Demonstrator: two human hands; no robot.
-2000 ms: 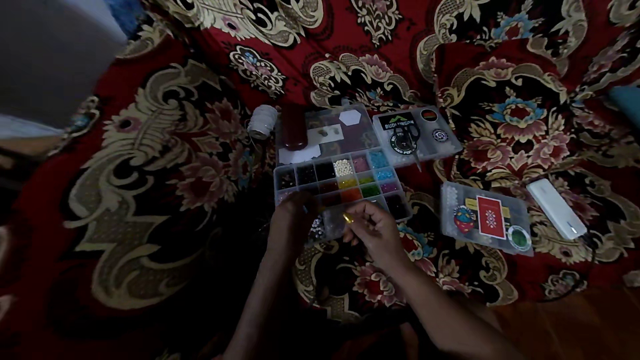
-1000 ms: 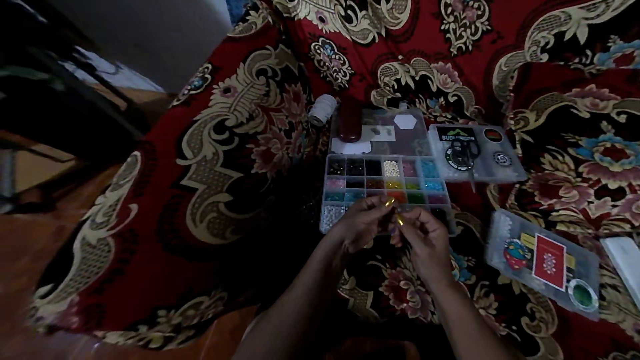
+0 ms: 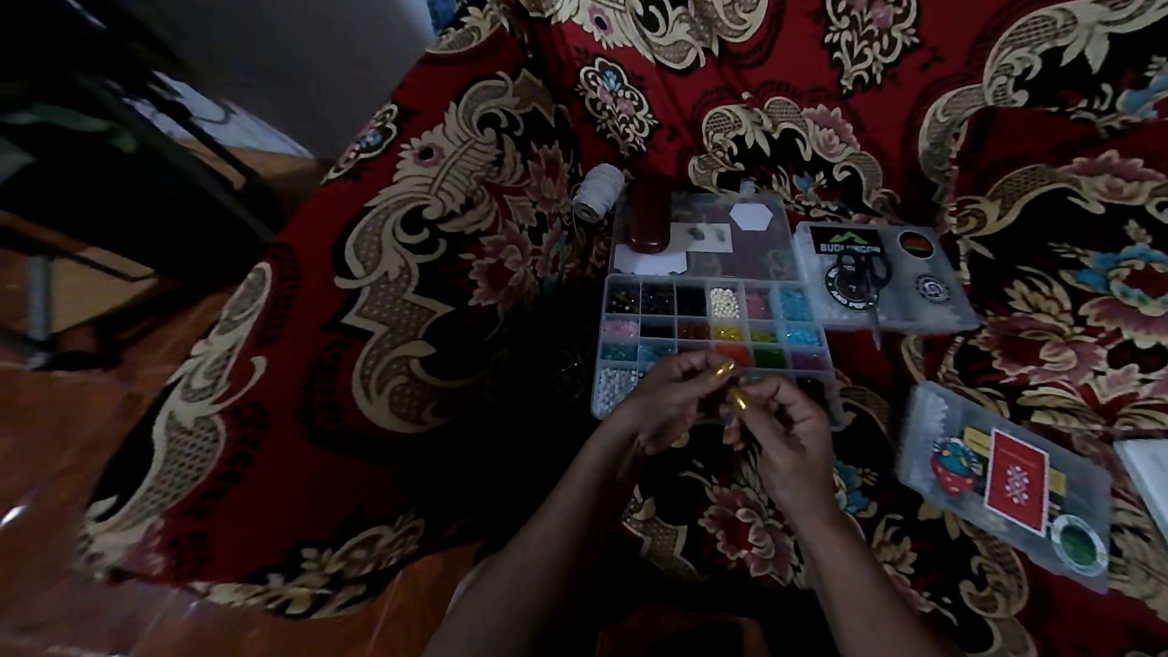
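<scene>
My left hand (image 3: 671,401) and my right hand (image 3: 780,433) are close together over the front edge of an open compartment box of beads (image 3: 659,327). Thumb and fingertips are pinched on both, with gold-coloured nails showing; anything between them is too small and dark to make out. White beads (image 3: 618,387) fill the front left compartment, beside my left hand. Cream beads (image 3: 725,304), blue beads (image 3: 795,306) and green beads (image 3: 768,357) lie in other compartments. My hands hide part of the front row.
On the box's lid lie a dark red case (image 3: 650,214) and white paper pieces (image 3: 751,217). A spool of white cord (image 3: 599,192) stands behind. Black-handled scissors (image 3: 863,278) rest on a plastic case (image 3: 935,306). Another case (image 3: 949,406) lies right, on the patterned red cloth (image 3: 301,456).
The view has swung left since the first frame. My hands, farther apart then, are now closer together at the front of the bead box.
</scene>
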